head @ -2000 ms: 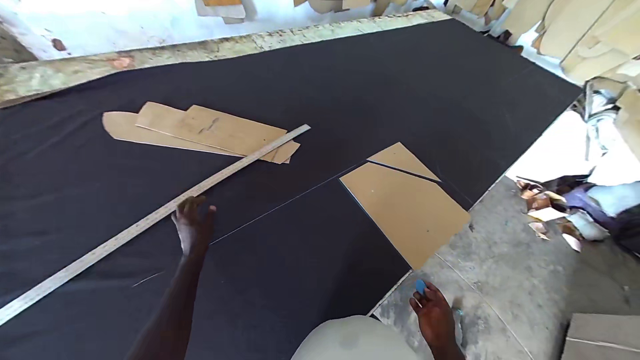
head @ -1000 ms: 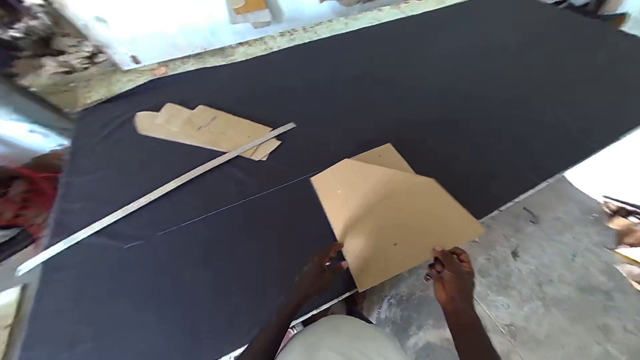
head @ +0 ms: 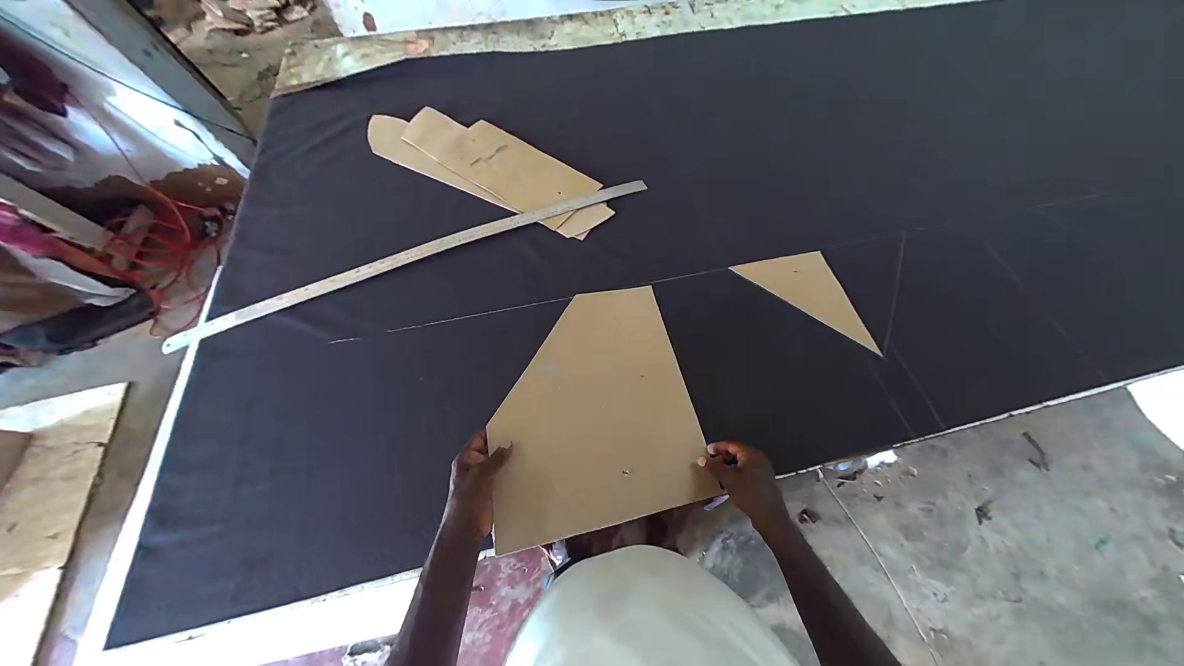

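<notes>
Dark fabric (head: 351,490) covers the table, with thin pale lines marked on it. My left hand (head: 479,476) grips the left edge of a large cardboard pattern piece (head: 597,398), and my right hand (head: 740,472) pinches its lower right corner. The piece's narrow top reaches a marked line; its bottom edge overhangs the near table edge. A triangular cardboard piece (head: 814,291) lies apart to the right, beside other marked lines. Farther back, a long metal ruler (head: 407,259) rests across the ends of several overlapping cardboard strips (head: 518,166).
The table's pale near edge (head: 370,601) runs in front of me. Cardboard sheets (head: 55,481) lean or lie at the lower left, beyond the table's side. Red cords (head: 171,245) and cloth are heaped at the left. Concrete floor (head: 999,555) shows at the lower right.
The large cardboard piece has moved left, away from the triangular piece, and is turned. Both hands now hold it; two seconds ago it lay on the fabric beside the triangle. The view has swung left.
</notes>
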